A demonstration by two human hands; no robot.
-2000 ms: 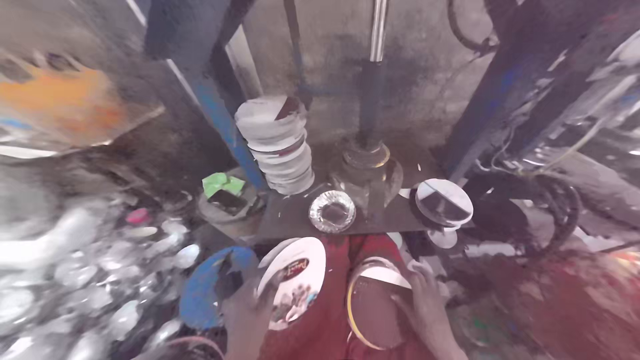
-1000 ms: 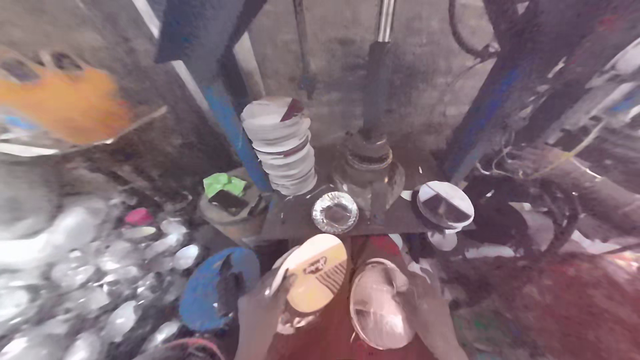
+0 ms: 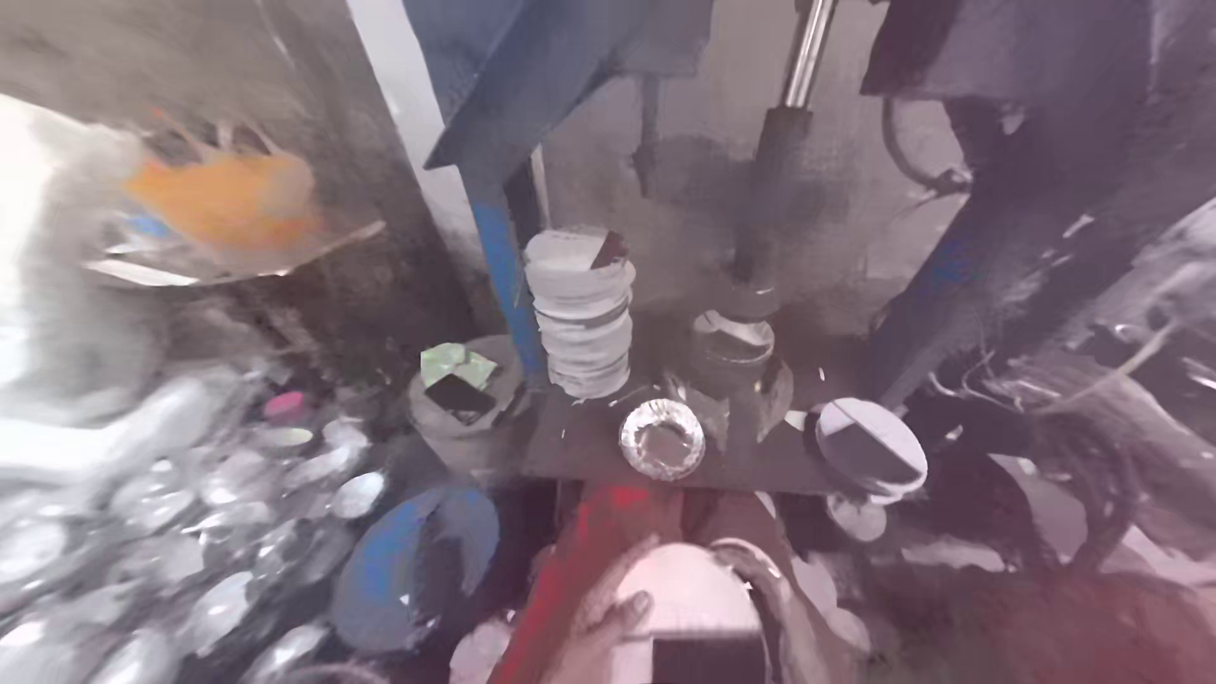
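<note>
Low in the head view, my left hand (image 3: pixel 608 622) grips the left edge of a pale round disc (image 3: pixel 689 594), its thumb on top; the disc's lower part is dark. At the disc's right side is my right hand (image 3: pixel 781 594), blurred, its fingers mostly hidden, so its hold is unclear. Beyond my hands a silver foil bowl (image 3: pixel 662 439) sits on the dark bench of a press. Behind it to the left rises a tall stack of round discs (image 3: pixel 584 313). Under the press ram (image 3: pixel 760 209) is a metal die (image 3: pixel 731 366). White-and-dark round discs (image 3: pixel 869 446) lie at the bench's right end.
Many shiny foil bowls (image 3: pixel 218 503) are heaped at the left. A blue round tub or plate (image 3: pixel 418 570) lies beside my left leg. Green scraps and a dark object rest on a round stool (image 3: pixel 456 408). Blue press posts (image 3: pixel 499 275) flank the bench; an orange bag (image 3: pixel 228 199) stands farther left.
The two separate round pieces, one in each hand a second ago, are no longer apart; my hands have come together around a pale disc. A whitish piece now shows at the die.
</note>
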